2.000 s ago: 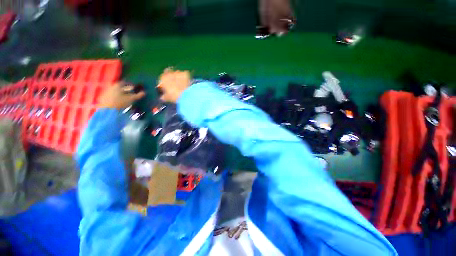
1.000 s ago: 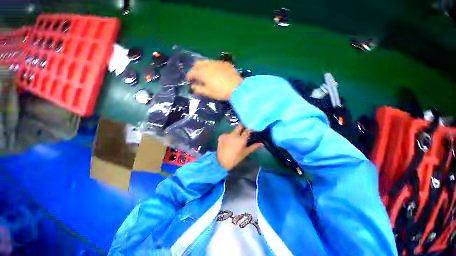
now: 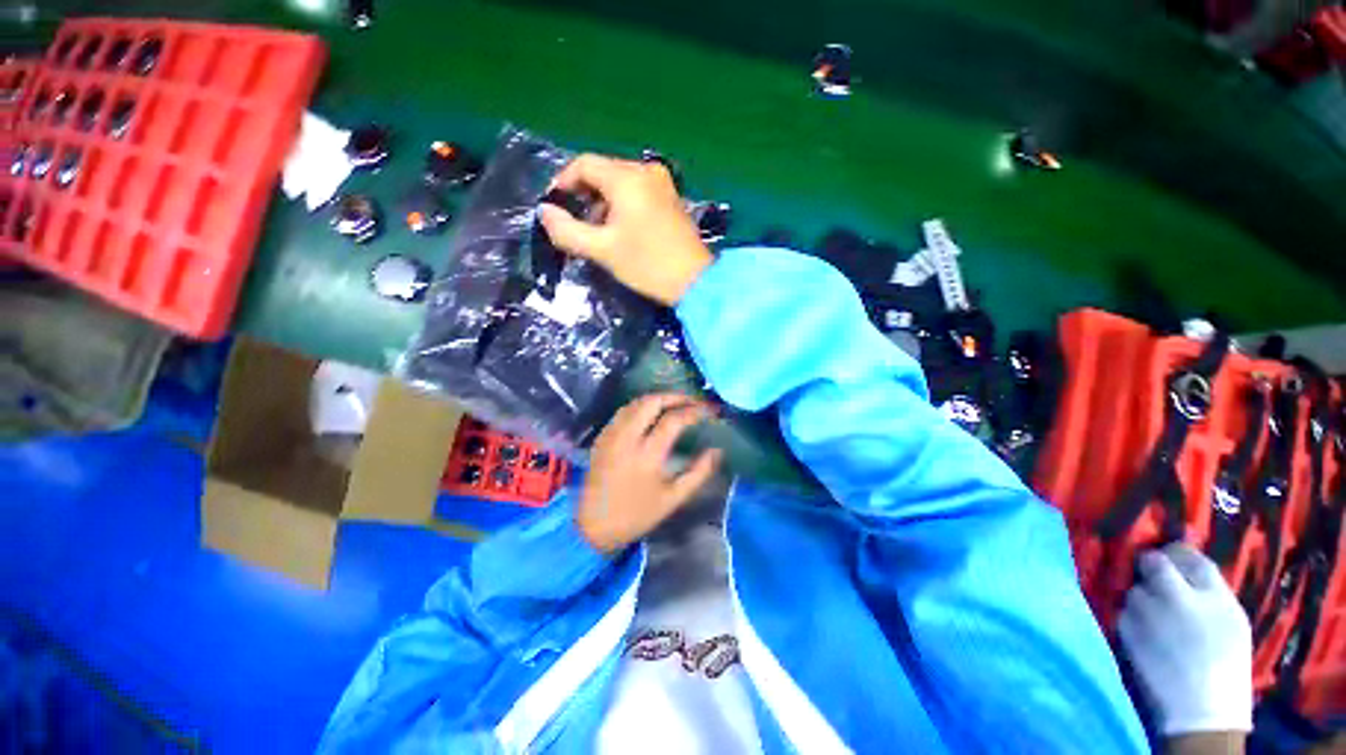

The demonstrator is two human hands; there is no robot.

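My right hand (image 3: 627,221) is over the upper part of the clear strap bag (image 3: 509,317), its thumb and fingers closed on a dark strap piece (image 3: 549,244). My left hand (image 3: 645,469) is at the bench's near edge, just below the bag's lower right corner. Its fingers are curled and blurred; a dark patch shows by the fingers, and I cannot tell if it is held. Several watch heads (image 3: 356,218) lie left of the bag. A dark heap of straps (image 3: 871,280) lies to the right, partly behind my right sleeve.
A red tray with heads (image 3: 177,162) is at left, beside white tissue (image 3: 316,159). An open cardboard box (image 3: 273,509) and another red tray (image 3: 506,466) are below the bench edge. Another person's white-gloved hand (image 3: 1185,637) touches red trays with strapped watches (image 3: 1137,428) at right.
Both hands first moved from the watch heads at left to the bag and bench edge. Since then my left hand has shifted slightly left, and a white-gloved hand has appeared at right.
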